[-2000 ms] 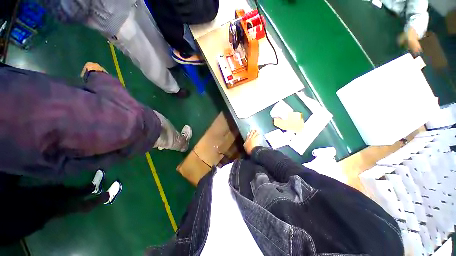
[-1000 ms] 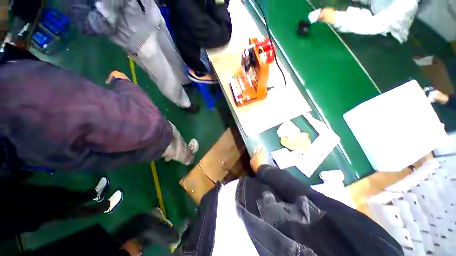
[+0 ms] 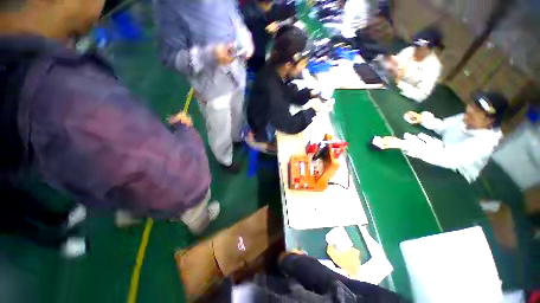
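My right hand point(image 3: 292, 253) is small, blurred and near the bottom. It rests at the near left edge of the bench point(image 3: 303, 238), with no held thing visible. Its dark sleeve runs to the lower right. White sheets point(image 3: 376, 264) and a tan piece point(image 3: 344, 259) lie on the bench just right of the hand. An orange bench press point(image 3: 308, 173) with red parts stands on a pale board point(image 3: 320, 208) farther up. My left hand is not in view.
A brown carton point(image 3: 240, 245) lies left of the bench. A large white box point(image 3: 451, 266) is at the lower right. A person in a maroon-grey top point(image 3: 112, 133) stands close left; another stands behind. A worker in black point(image 3: 281, 97) and workers in pale clothes point(image 3: 459, 142) flank the green bench.
The view has tilted up, showing more of the bench line and workers; the press and sheets sit lower in the picture. My right hand stays at the bench edge.
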